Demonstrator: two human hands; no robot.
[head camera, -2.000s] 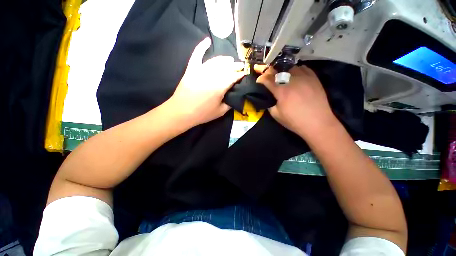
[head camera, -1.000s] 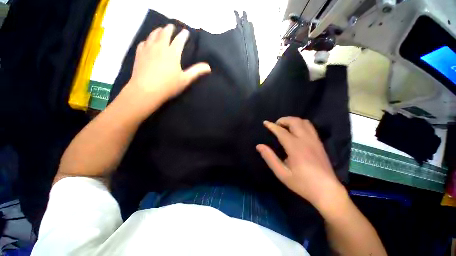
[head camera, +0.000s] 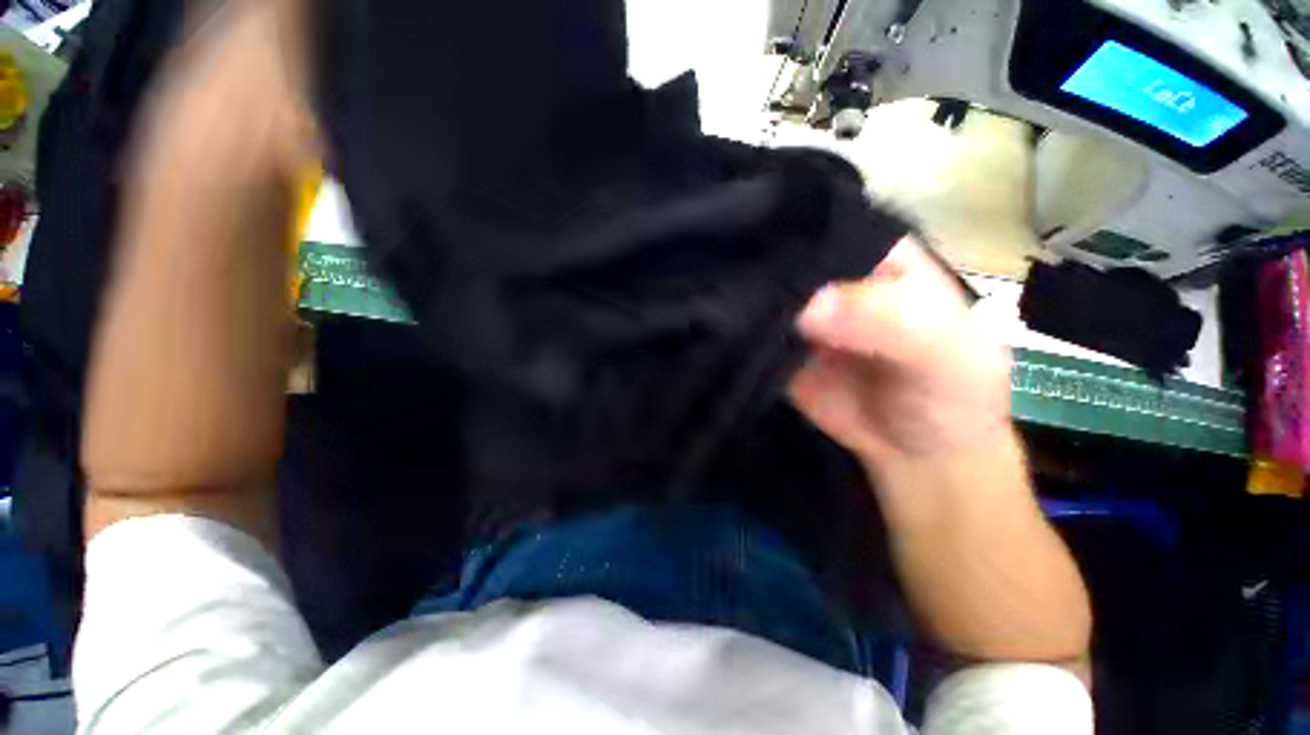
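Note:
The black garment panel (head camera: 604, 244) is bunched and lifted in front of me, blurred by motion, over the table's front edge and my lap. My right hand (head camera: 912, 359) is at the panel's right side, with its fingers closed on the cloth. My left hand (head camera: 237, 65) is at the top left, badly blurred and partly cut off by the top edge; its fingers and its hold are hidden. The presser foot area (head camera: 790, 108) of the sewing machine shows beyond the cloth, with no cloth seen under it.
The white machine head with a lit blue screen (head camera: 1154, 94) is at the upper right. A small black stack of cut strips (head camera: 1106, 309) lies below it. A green measuring strip (head camera: 1128, 406) runs along the front edge. A pink tray (head camera: 1283, 352) is at far right. Black cloth (head camera: 72, 244) hangs at left.
The panel has come off the bed beside the needle and is now bunched and raised. My left hand has moved up and left. My right hand has risen slightly and closed on the cloth.

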